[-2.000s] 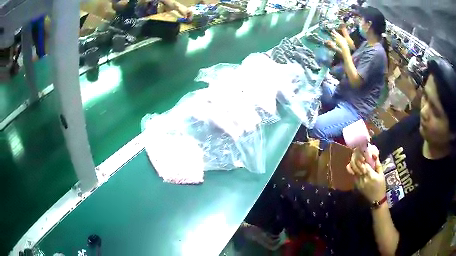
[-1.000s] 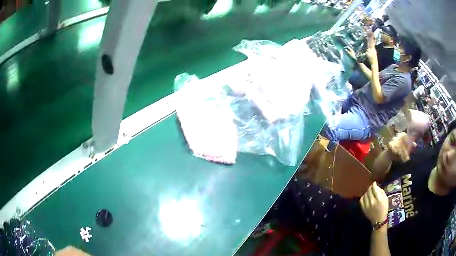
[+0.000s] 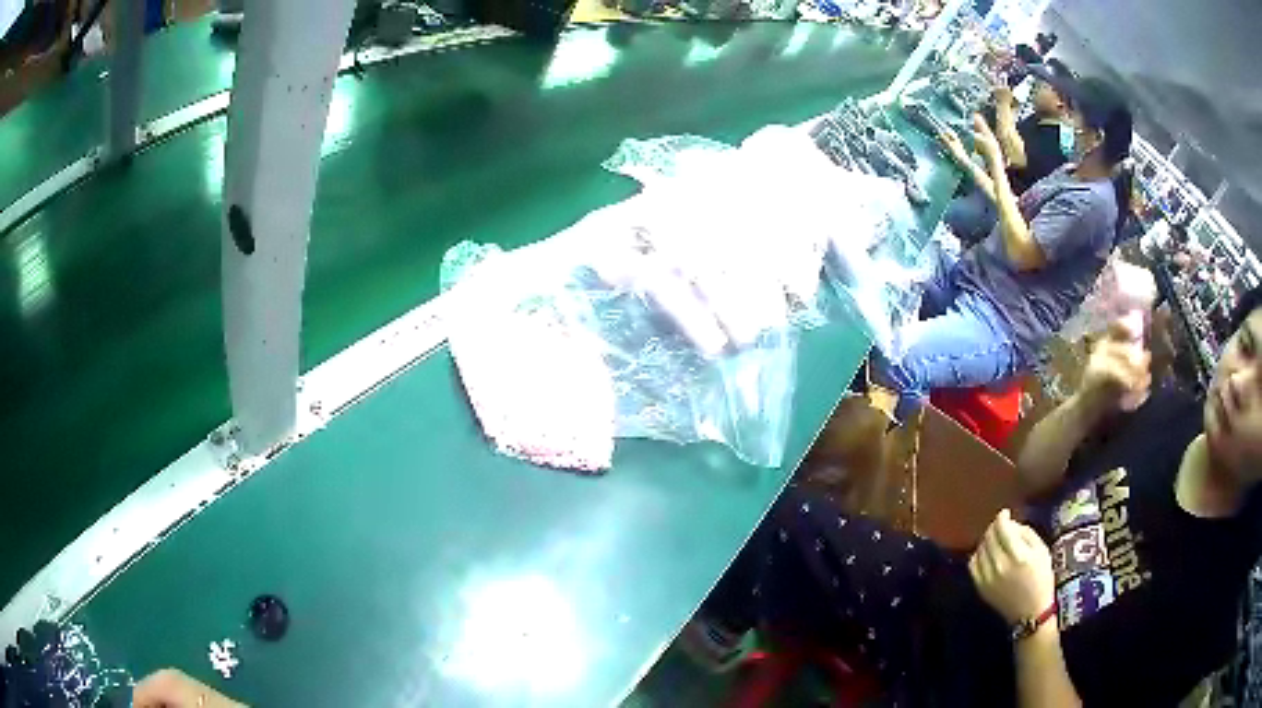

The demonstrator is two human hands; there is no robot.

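Note:
A hand, seemingly my left hand, is cut off by the bottom edge at lower left. Only a strip of skin shows; its fingers and any hold cannot be made out. My right hand is not in view. Just left of the hand lie black caps under shiny clear film. A single black round cover lies on the green bench. Beside it is a small heap of pale pink pieces.
A bag of small pink pieces and large crumpled clear bags lie across the bench. A grey upright stands at the pale rail. At right a seated neighbour holds up a pink dryer body; another worker sits beyond.
The view has swung and shifted slightly since the earlier frames. The hand at lower left, absent two seconds ago, shows now and one second ago. The neighbour's pink body is raised higher than two seconds ago.

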